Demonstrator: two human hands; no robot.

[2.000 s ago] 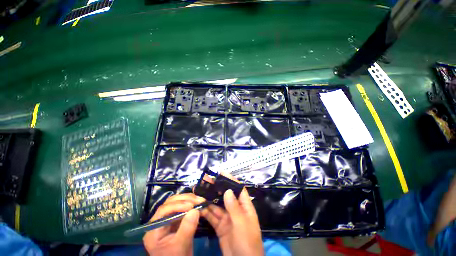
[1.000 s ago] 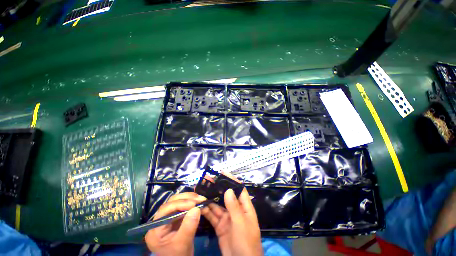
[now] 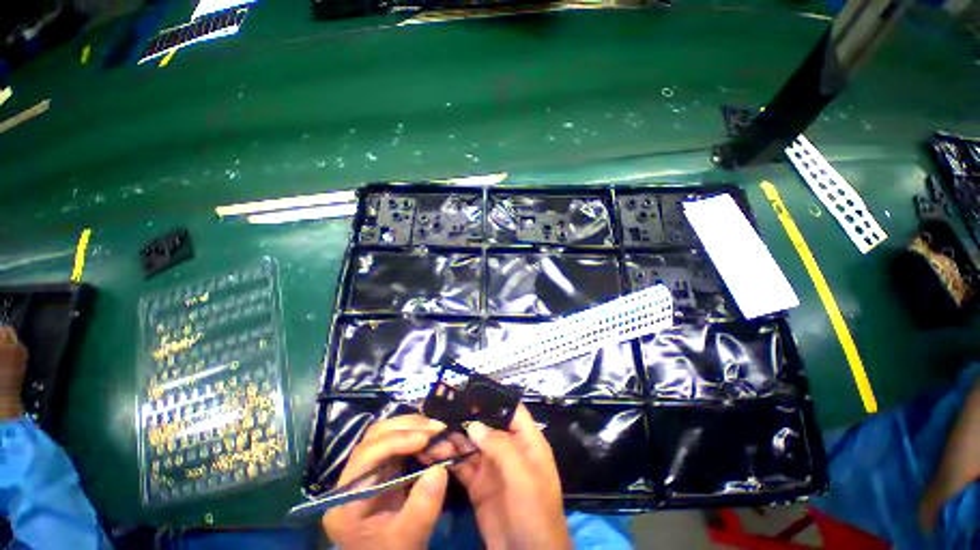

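Observation:
My left hand [image 3: 392,483] holds silver tweezers [image 3: 360,491], their tips pointing right at the near edge of a black plastic housing. My right hand [image 3: 516,478] holds the black plastic housing [image 3: 473,400] with thumb and fingers, above the front of the black compartment tray [image 3: 555,283]. A white sticker strip [image 3: 591,331] lies slanted across the tray, behind the held part. Other black housings [image 3: 441,217] lie in the tray's back cells. What touches the tweezers' tips is too small to tell.
A clear blister tray [image 3: 213,376] with brass pieces lies left. A loose housing [image 3: 166,251] is behind it. A white sheet [image 3: 741,256] covers the tray's right edge. A perforated strip [image 3: 836,196] and yellow tape [image 3: 822,295] lie right. A person's blue sleeve [image 3: 41,478] shows lower left.
The tweezers have moved slightly right and their legs look more spread. My right thumb has shifted left along the housing. A neighbour's hand has appeared at the left; a dark part shows behind the upper-right arm.

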